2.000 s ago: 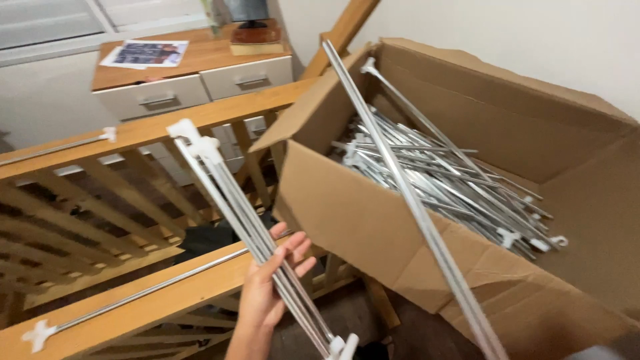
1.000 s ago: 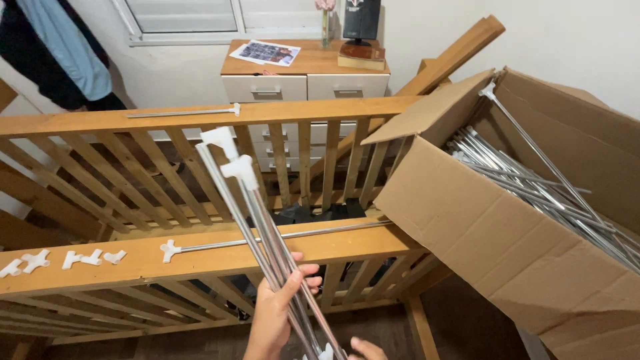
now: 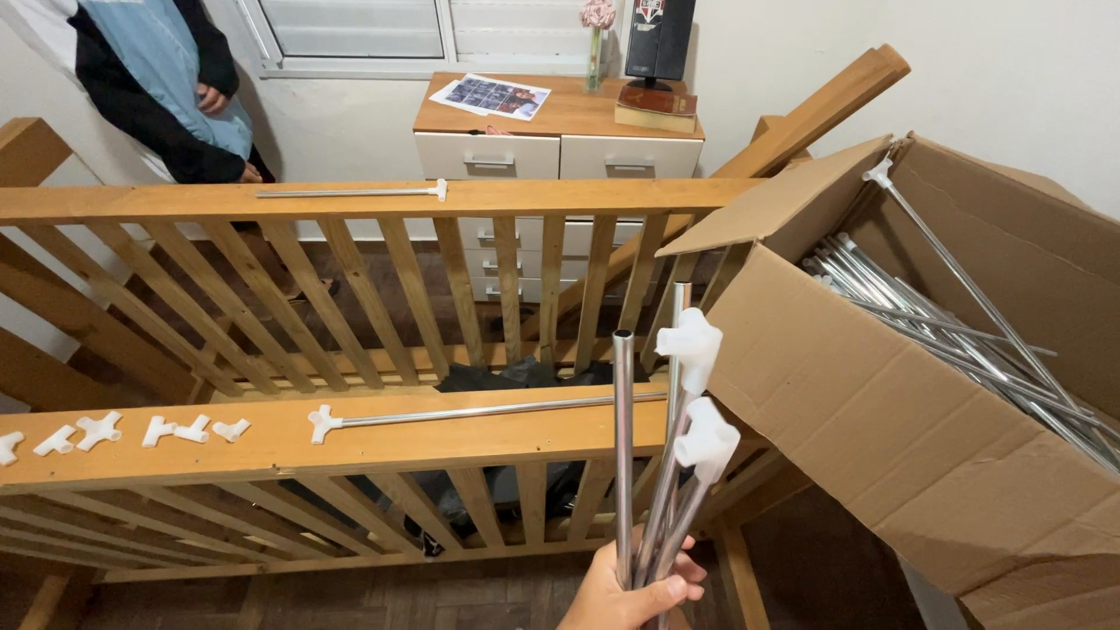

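Observation:
My left hand (image 3: 634, 586), low and right of centre, is closed around a bundle of several metal tubes (image 3: 623, 437). The tubes stand nearly upright. Two of them end at the top in white plastic connectors (image 3: 707, 440); others show bare open ends. My right hand is not in view. Behind the bundle, one metal tube (image 3: 490, 409) with a white connector at its left end lies along the near wooden rail. Several loose white plastic connectors (image 3: 98, 429) lie at that rail's left. Another tube with a connector (image 3: 350, 192) rests on the far rail.
An open cardboard box (image 3: 857, 376) at the right holds many metal tubes (image 3: 945, 328). Slatted wooden bed frames (image 3: 542, 197) cross the view. Behind are a dresser (image 3: 560, 105) with papers and a book, a window, and a person in a jacket (image 3: 166, 79) at the upper left.
The bundle in my left hand has moved right and now stands more upright. My right hand, seen at its lower end a second ago, has left the view.

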